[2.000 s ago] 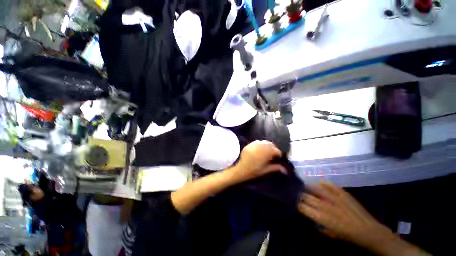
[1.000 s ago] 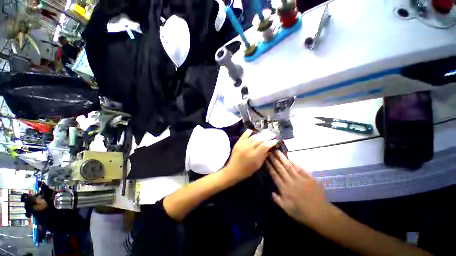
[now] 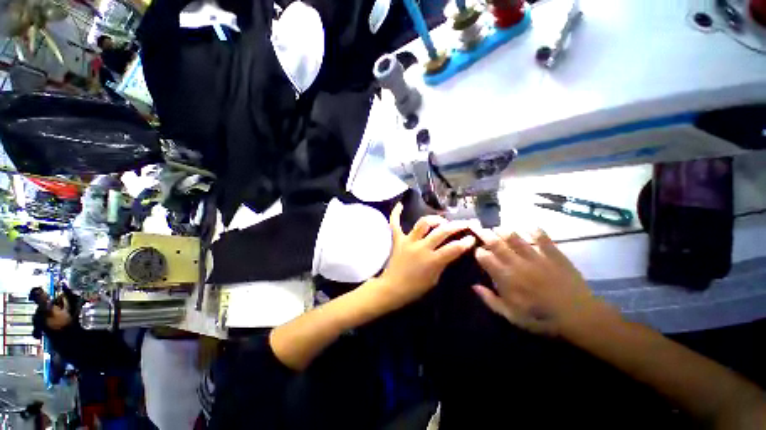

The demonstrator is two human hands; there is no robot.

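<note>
The black garment piece [image 3: 470, 336] lies under both hands and hangs towards my lap, merging with dark clothing. My left hand [image 3: 424, 256] lies on it just below the presser foot [image 3: 458, 201], thumb spread, fingertips flat on the cloth. My right hand [image 3: 537, 281] lies flat beside it, fingers spread, fingertips close to the left ones. The needle point and the cloth edge under the fingers are hidden. The white sewing machine [image 3: 621, 101] has a blue stripe. A white fabric part [image 3: 354, 242] lies left of my left hand.
Green-handled thread snips [image 3: 588, 210] and a black smartphone [image 3: 693, 220] lie on the white table right of the needle. A black garment pile [image 3: 243, 109] with white shapes lies beyond the machine's end. Another machine [image 3: 160, 262] and a person [image 3: 80, 340] are at left.
The right hand came up from below right to the needle and now lies flatter, with its fingers more spread. The left thumb has spread away from the fingers. The view has shifted slightly.
</note>
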